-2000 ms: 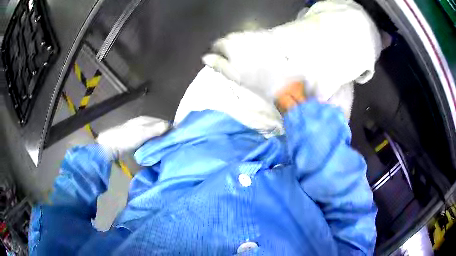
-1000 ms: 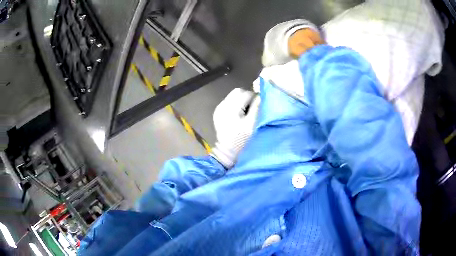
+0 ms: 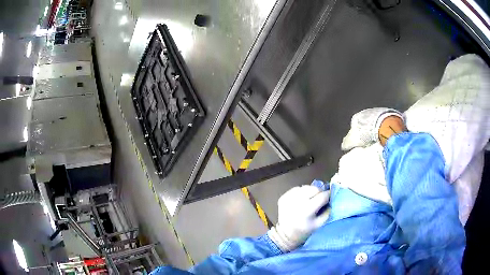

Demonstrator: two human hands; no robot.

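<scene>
My left hand (image 3: 301, 214), in a white knit glove, lies against the front of the blue work jacket (image 3: 354, 220). Its fingers are curled beside a small dark patch at the cloth. Whether it holds anything cannot be told. My right hand (image 3: 366, 129), in a white glove with the wrist bare above the cuff, rests over the white-clad lap. Its fingers point away from the camera, and whether it holds anything is not clear. An empty black carrier frame (image 3: 161, 102) with small screws round its rim lies on the steel table to the left, away from both hands.
The steel table's edge (image 3: 228, 105) runs diagonally between the carrier and my body. A metal floor frame (image 3: 247, 177) stands beyond it over yellow-black floor tape (image 3: 257, 207). A small black object (image 3: 201, 20) lies past the carrier. Grey machine cabinets (image 3: 67, 102) stand far left.
The view has swung left, so the carrier and table now show more fully and my body sits further right. My left hand has come from the side to the jacket front.
</scene>
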